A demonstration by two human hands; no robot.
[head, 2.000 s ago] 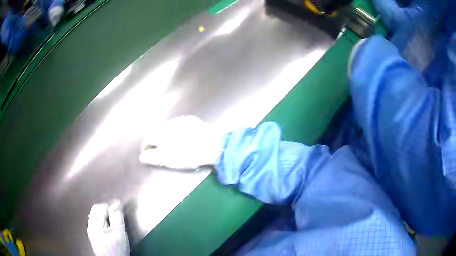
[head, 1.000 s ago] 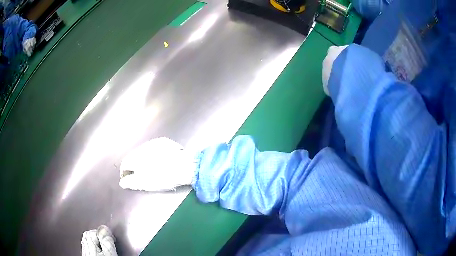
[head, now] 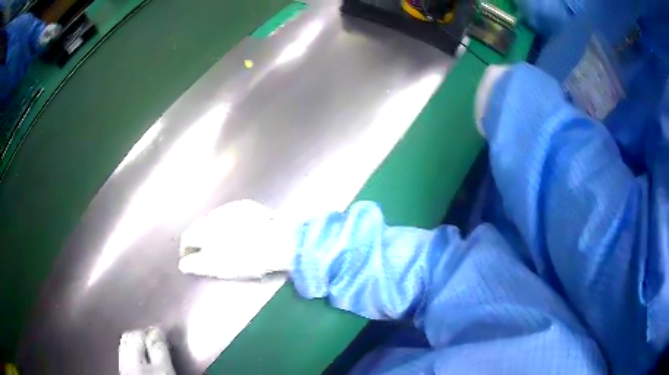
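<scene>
My right hand (head: 236, 242), in a white knit glove below a blue gridded sleeve, rests low over the shiny metal sheet (head: 293, 121). Its thumb and fingertips are close together, with a small brownish spot between them; whether this is a held thing or only a gap I cannot tell. My left hand (head: 147, 353), also white-gloved, is cut off by the bottom edge at the lower left. Two of its fingertips show side by side over the sheet, and nothing held is visible.
A green bench edge (head: 411, 176) borders the sheet. A black block (head: 396, 28) with yellow detail stands at the far end. A yellow spot (head: 249, 64) lies on the sheet. A wide green surface (head: 147, 80) runs alongside. Another person's blue sleeve (head: 546, 139) is close at right.
Since two seconds ago, my hands and the bench have shifted left and down in the picture. In the last second there is little change; the fingertips stay close together.
</scene>
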